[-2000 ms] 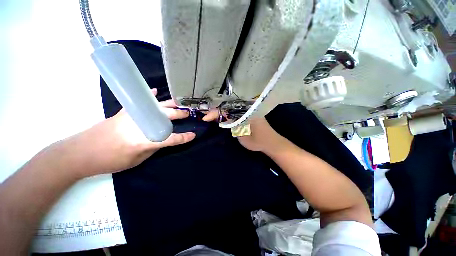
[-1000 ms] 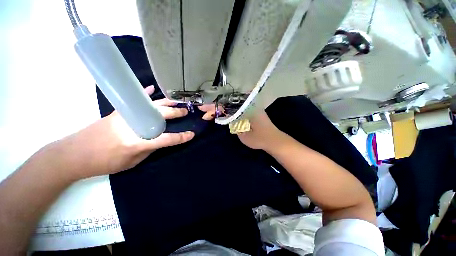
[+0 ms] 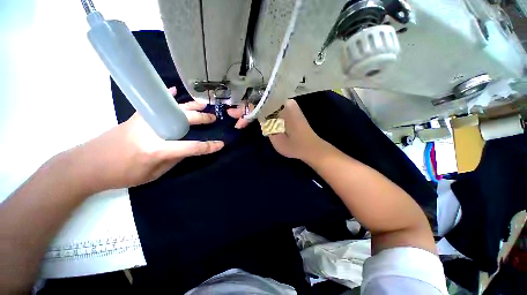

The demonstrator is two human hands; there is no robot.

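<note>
A black fabric panel [image 3: 214, 201] lies across the machine table and hangs over its front edge. The sewing machine head [image 3: 231, 46] stands above it, with the presser foot [image 3: 219, 109] on the cloth between my hands. My left hand [image 3: 153, 147] lies flat on the cloth left of the foot, fingers apart, partly behind the lamp [image 3: 138, 78]. My right hand [image 3: 289, 132] is at the cloth right of the foot; its fingertips show beside the foot, the rest is partly hidden by the machine head. A brass-coloured block [image 3: 273, 127] is in front of it.
A printed ruler scale [image 3: 92, 248] runs along the table's front left edge. A white ribbed knob [image 3: 371, 50] is on the machine. To the right are a yellow card [image 3: 468, 147], a white thread cone [image 3: 501, 127] and more dark cloth [image 3: 491, 190]. White cloth [image 3: 341, 259] lies below the table edge.
The view has shifted, so the machine head and lamp sit higher and further left in the picture. Both hands keep nearly the same places around the presser foot.
</note>
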